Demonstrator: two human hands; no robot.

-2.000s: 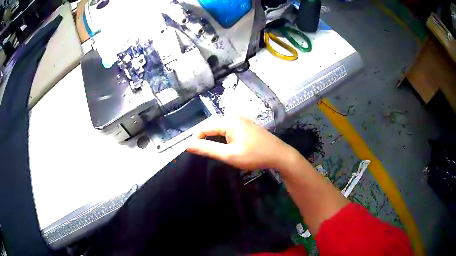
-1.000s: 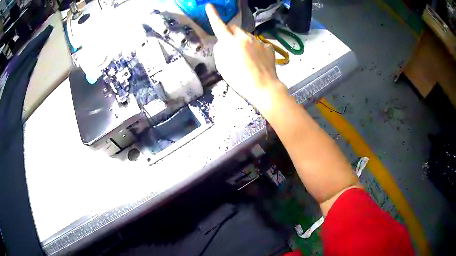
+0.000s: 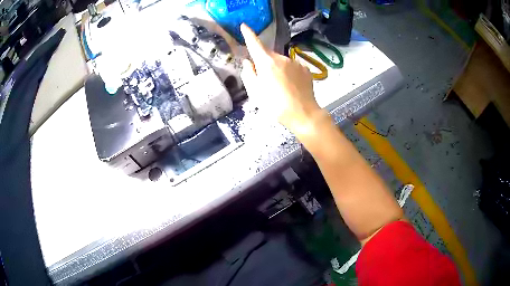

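Note:
My right hand (image 3: 282, 78) is over the right side of the overlock machine (image 3: 196, 92), its index finger extended to the lower edge of the blue panel (image 3: 243, 14). The other fingers are curled and I see nothing held in them. Whether the fingertip touches the panel I cannot tell. Dark lint covers the needle area (image 3: 146, 92), and no cloth lies under it. My left hand is not in view.
Dark cloth (image 3: 17, 167) drapes over the table's left side. A rectangular recess (image 3: 204, 151) is in the white table (image 3: 95, 218). Yellow-handled snips (image 3: 319, 74), green-handled snips (image 3: 335, 62) and a dark cone (image 3: 340, 25) are right of the machine. White scraps (image 3: 405, 194) lie on the floor.
My right hand has moved from the table's front edge up to the blue panel and stays there with its finger extended. The dark cloth by the front edge has left the hand.

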